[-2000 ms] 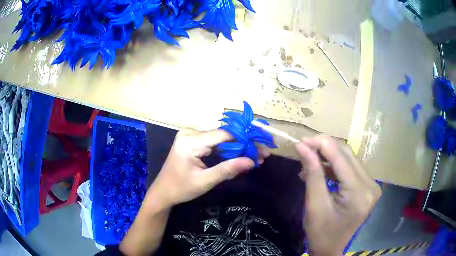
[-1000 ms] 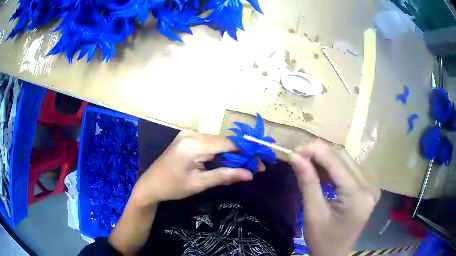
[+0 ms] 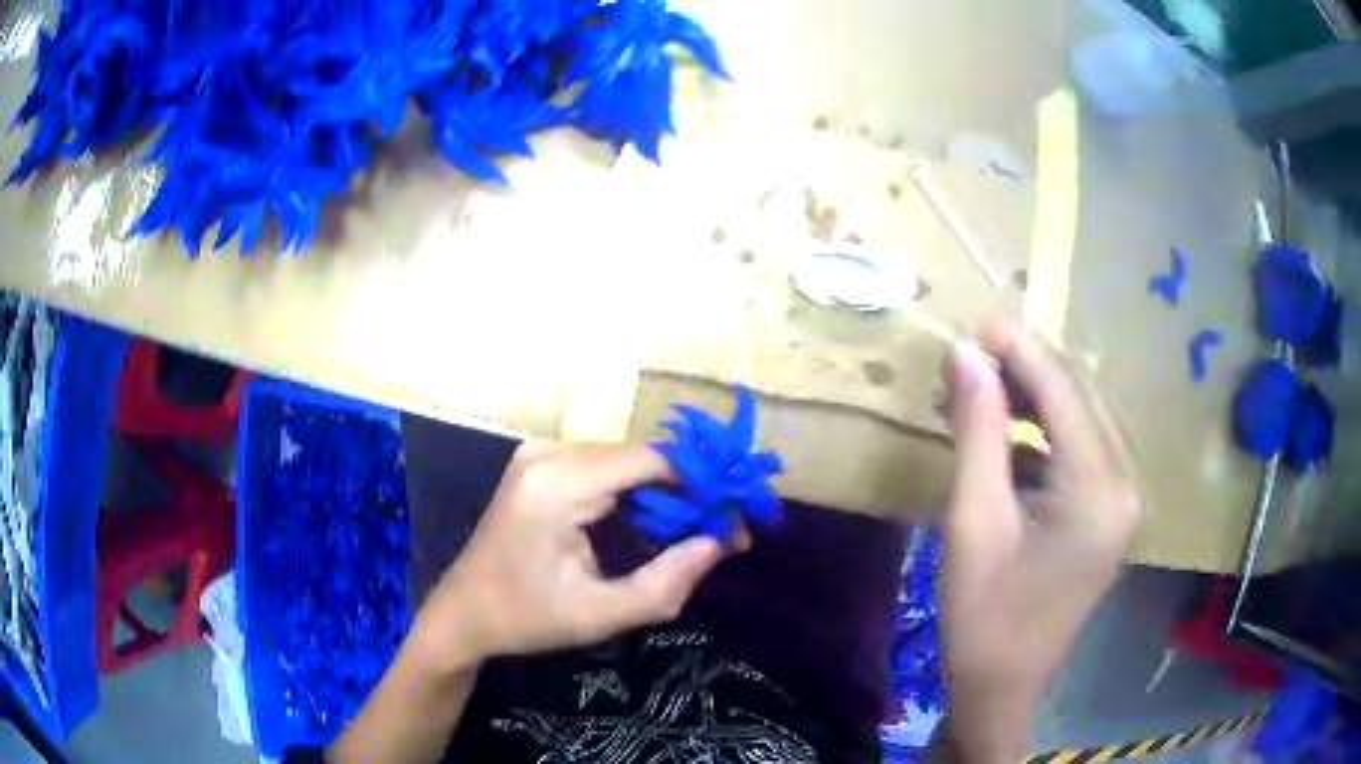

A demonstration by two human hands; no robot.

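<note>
My left hand [image 3: 575,545] holds a bright blue spiky hair piece [image 3: 708,475] between thumb and fingers at the bench edge, spikes pointing up. My right hand [image 3: 1037,478] is raised to the right of it, fingertips pinched on a thin pale applicator stick [image 3: 928,321], which is blurred and points toward the dish. The small white oval glue dish [image 3: 854,279] lies on stained cardboard. The stick's tip is near the dish's right rim; I cannot tell if it touches. A second pale stick [image 3: 958,224] lies behind the dish.
A heap of blue spiky pieces [image 3: 299,105] covers the back left. Yellow tape [image 3: 1054,217] crosses the cardboard cover [image 3: 836,463]. Two blue scraps [image 3: 1170,276] and rounded blue parts [image 3: 1269,406] are at right. A blue bin [image 3: 251,560] and red stools [image 3: 157,537] stand at lower left.
My right hand and its stick have moved away from the blue piece, toward the dish. My left hand still holds the piece. The whole view has shifted slightly.
</note>
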